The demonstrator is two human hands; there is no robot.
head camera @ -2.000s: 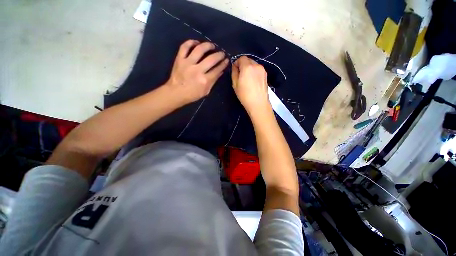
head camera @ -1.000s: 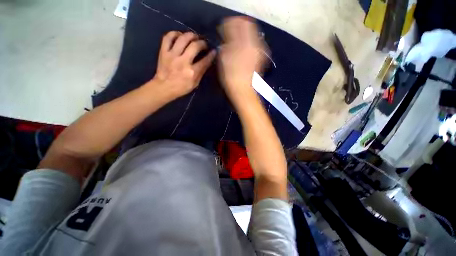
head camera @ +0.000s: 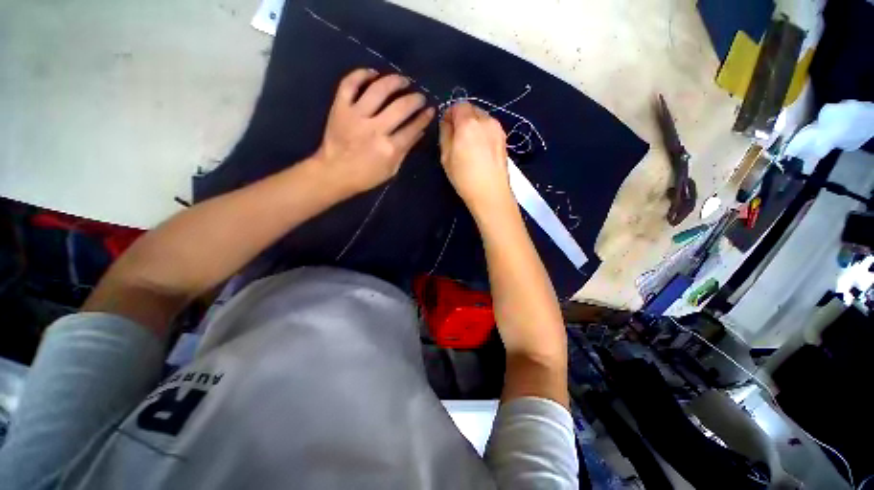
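Observation:
A dark garment panel [head camera: 575,124] lies on the table, with a dashed white stitch line running from its upper left to my fingertips. My left hand [head camera: 376,129] rests on the cloth with bent fingers. My right hand [head camera: 473,148] is beside it, thumb and fingertips pinched together at the end of the line; a needle there is too small to make out. White thread [head camera: 522,124] loops on the cloth beside and beyond my right hand. A white curved ruler [head camera: 551,220] lies on the cloth, its upper end partly hidden by my right hand.
Dark shears [head camera: 677,163] lie right of the cloth. Further right are a dark flat bar [head camera: 770,75] on yellow cloth, a green piece [head camera: 702,292], pens and scraps. A white end piece [head camera: 268,15] shows past the cloth's upper left edge. A red item [head camera: 458,314] is below the near edge.
My blurred right hand has come back down to the stitch line beside my left hand. More thread loops now show beside it. The whole view shifted and returned.

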